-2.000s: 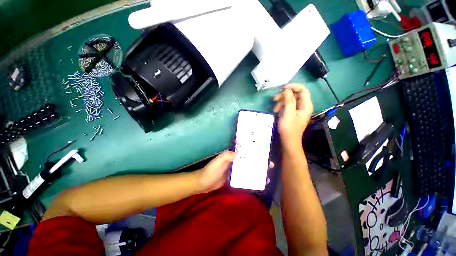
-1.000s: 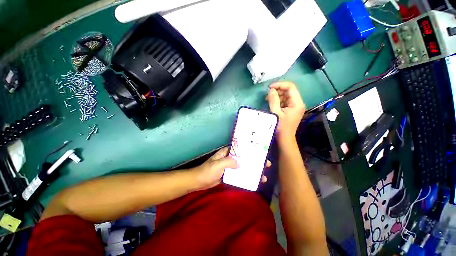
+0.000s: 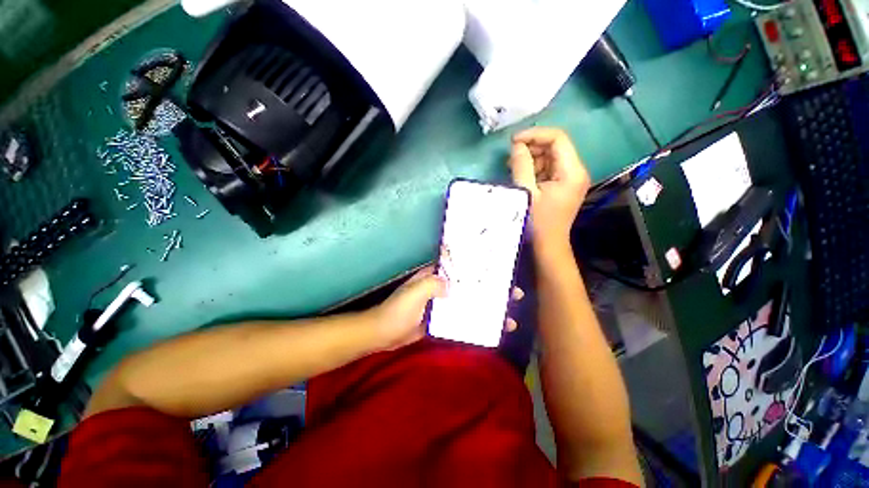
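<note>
A smartphone (image 3: 478, 262) with a lit white screen is held upright over the bench's front edge. My left hand (image 3: 412, 307) grips it from the left side and below, with fingertips showing at its right edge. My right hand (image 3: 551, 179) is just right of the phone's top, fingers loosely curled, with nothing seen in it; it rests near the bench edge. Behind lies a security camera body (image 3: 276, 95) with a black ribbed head and white shell. Its black front cover (image 3: 224, 176) hangs beside the head, with thin coloured wires between them.
Loose screws (image 3: 143, 172) and a round screw dish (image 3: 155, 86) lie left of the camera. A black screwdriver (image 3: 610, 67) lies right of the white bracket (image 3: 519, 81). A blue block (image 3: 688, 19), power supply (image 3: 815, 43) and keyboard (image 3: 838, 210) are at the right.
The view has shifted, so the camera body and bench items sit higher in the picture. The phone has tilted slightly; my left hand still holds it. My right hand stays loosely curled.
</note>
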